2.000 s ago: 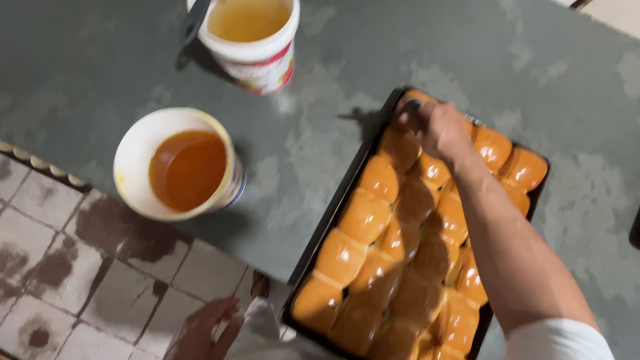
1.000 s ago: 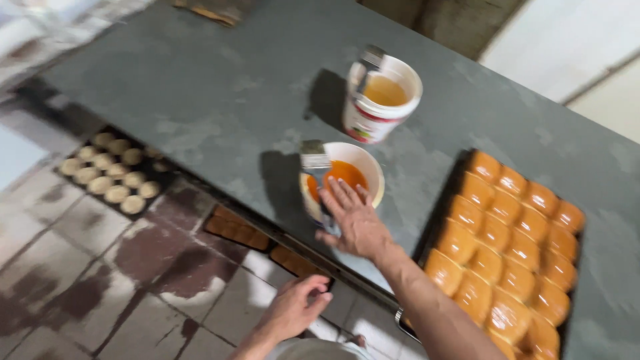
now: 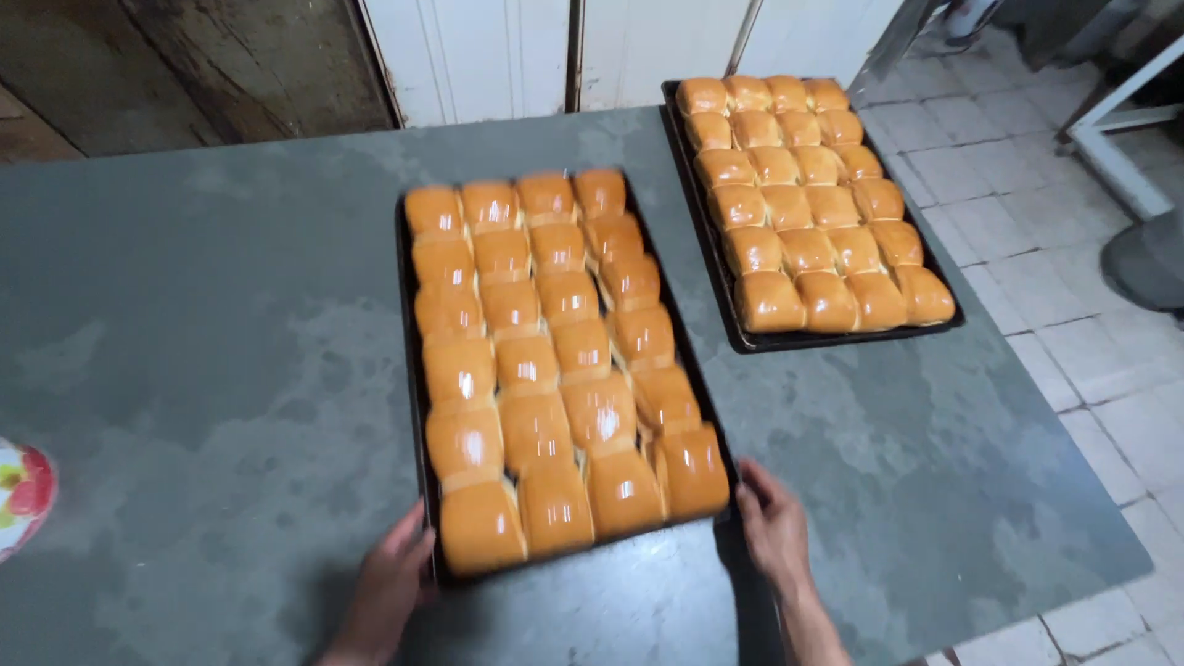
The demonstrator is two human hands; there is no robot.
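Rows of glossy golden-brown bread rolls (image 3: 527,361) fill a black baking tray (image 3: 413,388) near the middle of the view. My left hand (image 3: 393,573) grips the tray's near left corner, and my right hand (image 3: 775,527) grips its near right corner. Both sets of fingers are partly hidden at the rim. The tray is slightly blurred, with a shadow under its near end. A second black tray (image 3: 708,217) of shiny rolls (image 3: 786,205) lies on the grey table to the right of the first.
The grey tabletop (image 3: 231,388) has its right edge beside the second tray. A white container with red markings (image 3: 23,495) shows at the far left. White panels (image 3: 481,55) stand behind the table. Tiled floor (image 3: 1091,305) and a metal frame (image 3: 1119,157) lie to the right.
The view has swung far to the right. My right hand was at the bowl with the brush one second ago; now both hands are on a tray of rolls.
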